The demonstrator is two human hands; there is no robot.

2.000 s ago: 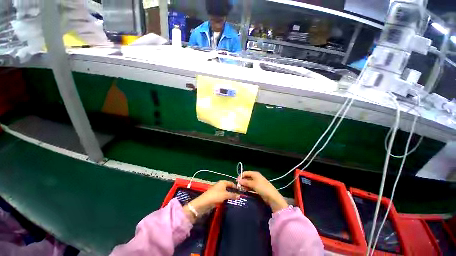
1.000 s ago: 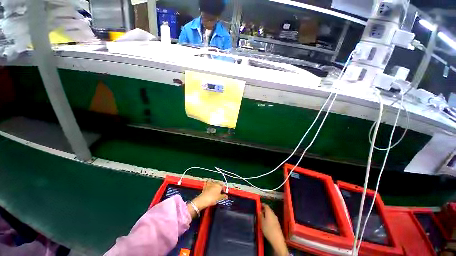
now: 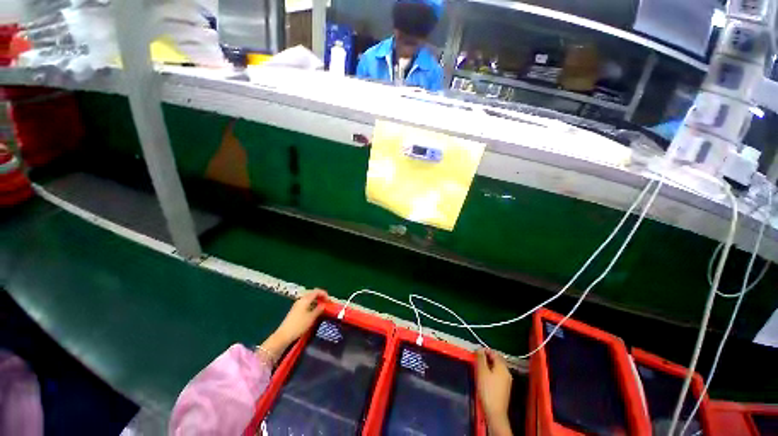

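Observation:
Two black tablets lie side by side in red trays at the bottom centre, the left tablet (image 3: 328, 387) and the right tablet (image 3: 429, 396), both with small lines of text near the top. A white plug (image 3: 342, 312) sits at the left tablet's top edge and another white plug (image 3: 419, 340) at the right one's. My left hand (image 3: 300, 322) is on the left tray's upper left corner. My right hand (image 3: 493, 383) is at the right tray's upper right side. Both hands appear to hold the tray edges; the fingertips are partly hidden.
More red trays with black tablets (image 3: 587, 379) stand at the right. White cables (image 3: 589, 277) hang from the socket tower (image 3: 721, 102). A grey post (image 3: 158, 145) rises at left. A yellow sheet (image 3: 422, 174) hangs on the green wall. A person in blue (image 3: 401, 60) sits beyond the shelf.
My left hand has moved from the right tablet's plug to the left tray's outer corner. My right hand has left the plug area for the right tray's side. Both tablets now show more fully.

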